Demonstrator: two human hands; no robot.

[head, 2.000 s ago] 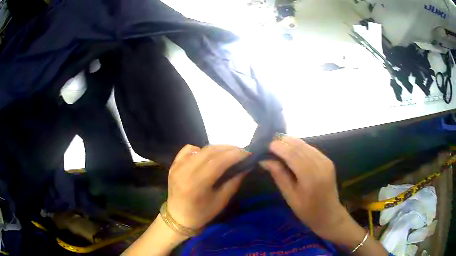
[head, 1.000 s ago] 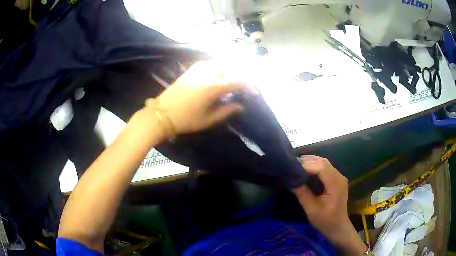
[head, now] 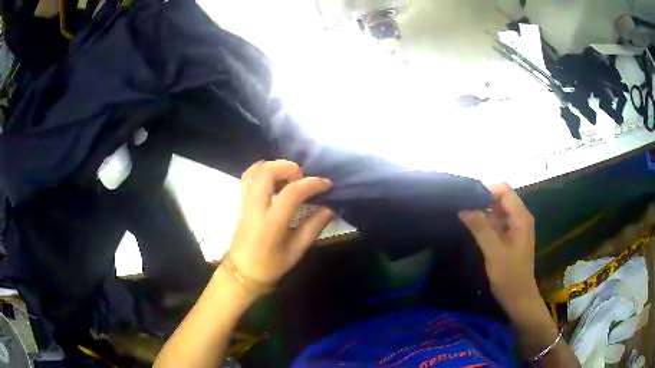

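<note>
A large dark navy garment [head: 93, 122] is heaped over the left of the white table [head: 431, 136] and hangs over its front edge. A narrow part of it, like a sleeve [head: 402, 194], stretches right across the table's front edge. My left hand [head: 269, 223] pinches the upper edge of this part near the middle, with thumb and fingers. My right hand [head: 503, 244] grips its right end between thumb and fingers. The lamp glare washes out the cloth's upper edge and the table behind it.
Thin dark metal tools [head: 528, 66] lie on white paper at the upper right. Beside them are ragged black scraps [head: 585, 83] and black-handled scissors [head: 641, 106]. White scraps [head: 610, 305] fill a bin at lower right by a yellow tube [head: 600, 280]. A fan-like round object [head: 11, 345] is at lower left.
The narrow cloth part is now stretched out to the right. My right hand has moved right and up with its end. My left hand has come down from the glare onto the cloth's upper edge.
</note>
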